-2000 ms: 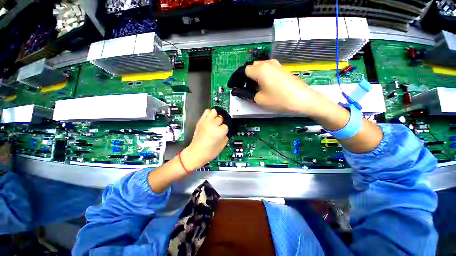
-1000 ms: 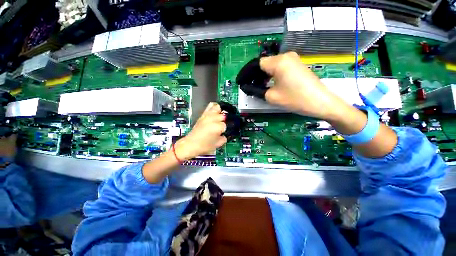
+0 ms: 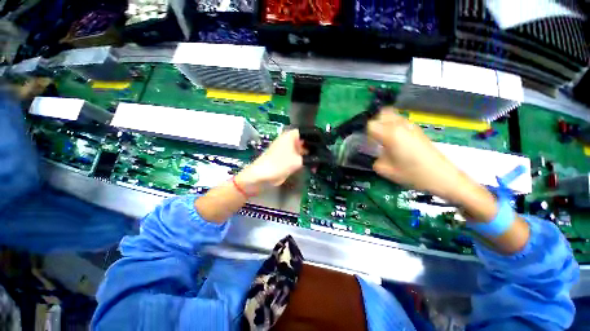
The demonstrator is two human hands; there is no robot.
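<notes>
A dark, blurred black item (image 3: pixel 321 143) shows between my hands above the green circuit board (image 3: pixel 343 103); what it is cannot be told. My left hand (image 3: pixel 277 160) is closed on its left part, over the gap beside the board. My right hand (image 3: pixel 411 150) is a fist at its right side, over the board; its fingertips are hidden, and a dark strip runs up past them. A long white heat sink (image 3: pixel 491 169) lies partly behind my right wrist, and a tall finned heat sink (image 3: pixel 459 87) with a yellow base strip stands at the board's far edge.
More boards with heat sinks (image 3: pixel 178 123) lie to the left. A metal rail (image 3: pixel 336 249) runs along the front. Bins of red parts (image 3: pixel 301 11) and blue-purple parts (image 3: pixel 396 16) stand behind. A blue cord is at my right wristband (image 3: pixel 495 220). Another person's blue sleeve (image 3: pixel 19 161) is at left.
The view has shifted, showing more of the bins. The two separate round black shapes at my hands now appear as a blurred, drawn-out dark shape between them.
</notes>
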